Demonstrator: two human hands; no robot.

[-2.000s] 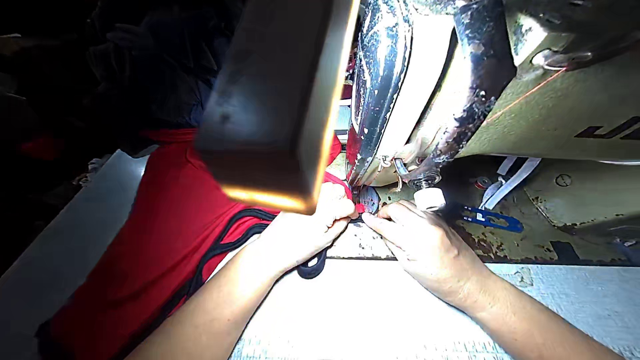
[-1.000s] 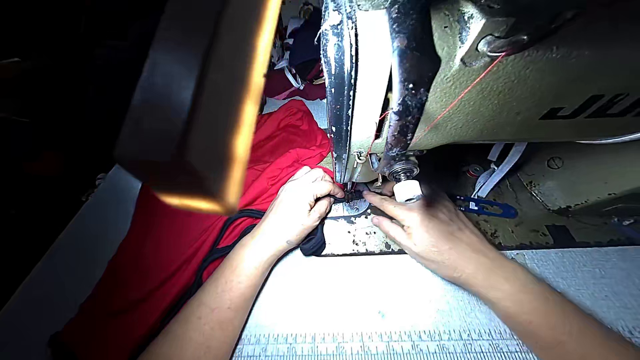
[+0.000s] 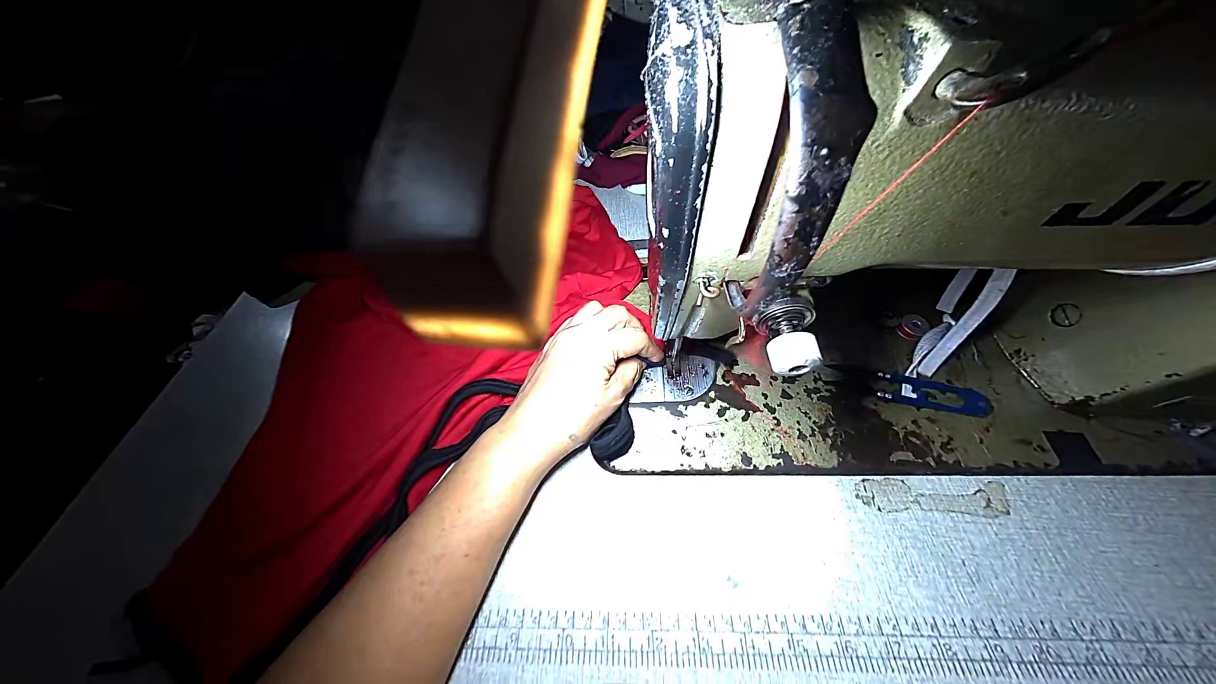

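My left hand [image 3: 594, 366] pinches the edge of the red fabric [image 3: 380, 408] with its black binding [image 3: 475, 389], just left of the presser foot [image 3: 674, 359] of a sewing machine [image 3: 950, 171]. A short dark end of the binding lies behind and right of the foot, over the needle plate [image 3: 698, 378]. The rest of the red cloth spreads left and toward me, with black strips lying on it. Red thread [image 3: 902, 178] runs down along the machine head. My right hand is out of view.
A lamp or dark box with a glowing edge [image 3: 475, 190] hangs at upper left, hiding part of the cloth. A blue slotted metal part [image 3: 936, 395] and a small red bobbin [image 3: 913, 327] lie under the machine arm. A printed ruler scale [image 3: 760, 641] runs along the near table.
My right hand, beside the presser foot in both earlier frames, has left the view. My left hand remains at the cloth left of the foot.
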